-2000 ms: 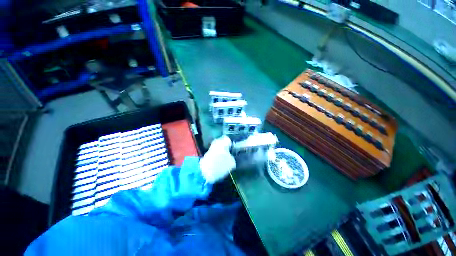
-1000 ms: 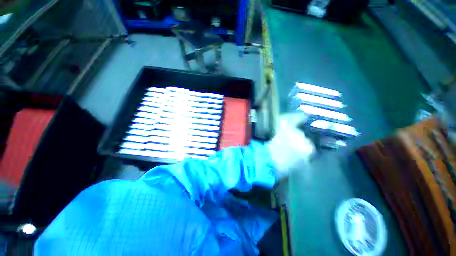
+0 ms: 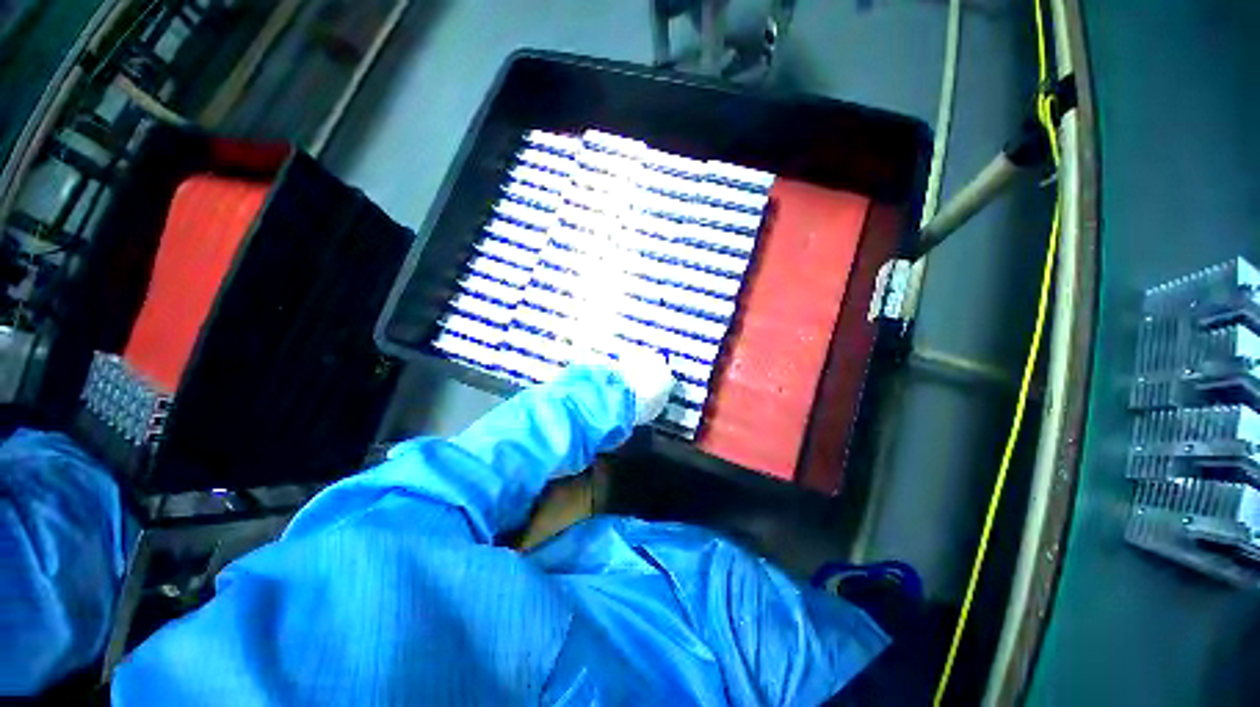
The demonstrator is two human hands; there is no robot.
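Observation:
My left hand (image 3: 645,387), in a white glove, is at the near edge of the heat sinks (image 3: 594,263) in a black tote (image 3: 719,118). The heat sinks lie in close slanting rows, glaring white. Their near right end is beside my fingers. The glove is small and overexposed, so its fingers and any hold do not show. A flat red separator sheet (image 3: 788,332) lies at the tote's right side. My right hand is not in view.
Several finned heat sinks (image 3: 1195,414) stand on the green bench (image 3: 1126,622) at the right, behind its rail (image 3: 1057,414). Another black tote (image 3: 277,318) with a red sheet is at the left. A blue sleeve or smock (image 3: 55,553) shows at the left edge.
The view has swung left and down. My left hand has moved from the heat sinks on the bench to those in the tote. The screw dish and orange-brown stack have left the view.

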